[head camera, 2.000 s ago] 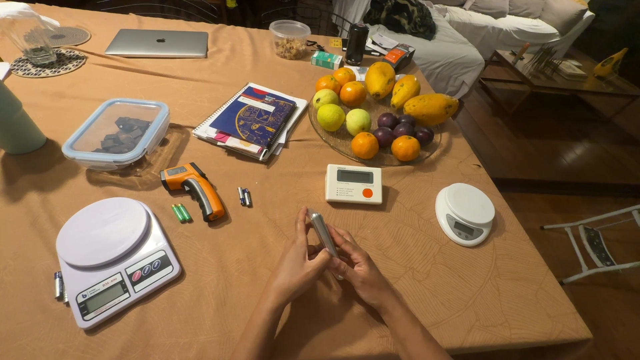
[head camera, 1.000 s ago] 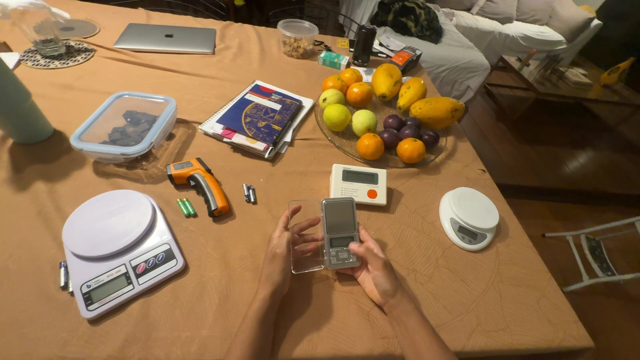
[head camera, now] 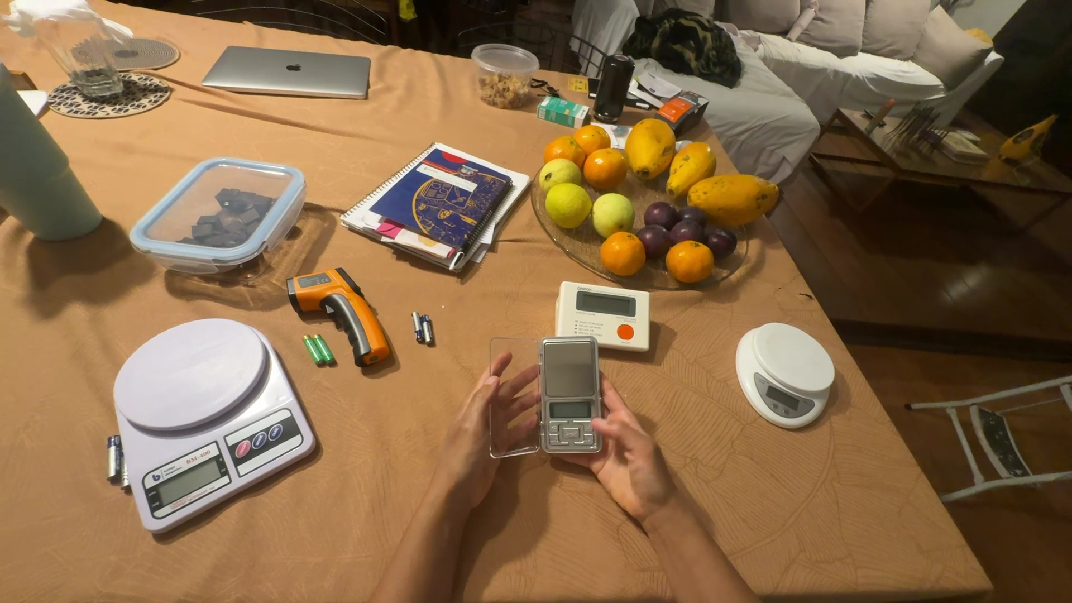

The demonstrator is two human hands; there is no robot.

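Observation:
A silver digital pocket scale [head camera: 570, 394] is held above the tablecloth, its clear plastic cover [head camera: 513, 435] swung out to the left. My right hand [head camera: 626, 456] grips the scale's right side, the thumb by its buttons. Behind the cover, my left hand [head camera: 490, 419] supports it, fingers showing through the plastic. Just beyond the scale lies a white blood pressure monitor [head camera: 603, 315] with an orange button. A round white kitchen scale [head camera: 785, 374] is at the right, a larger white kitchen scale [head camera: 213, 423] at the left. An orange infrared thermometer [head camera: 339, 314] lies near green batteries [head camera: 318, 350] and dark batteries [head camera: 422, 328].
Behind the thermometer is a lidded glass container [head camera: 219, 216] with dark pieces. Notebooks [head camera: 437, 201] and a glass platter [head camera: 557, 251] of fruit stand farther back. A closed laptop [head camera: 287, 72], a green tumbler [head camera: 42, 167] and a plastic tub [head camera: 504, 77] are also on the table.
The pocket scale was seen nearly edge-on between both hands two seconds ago. Its face now shows upward, with the clear cover opened to the left.

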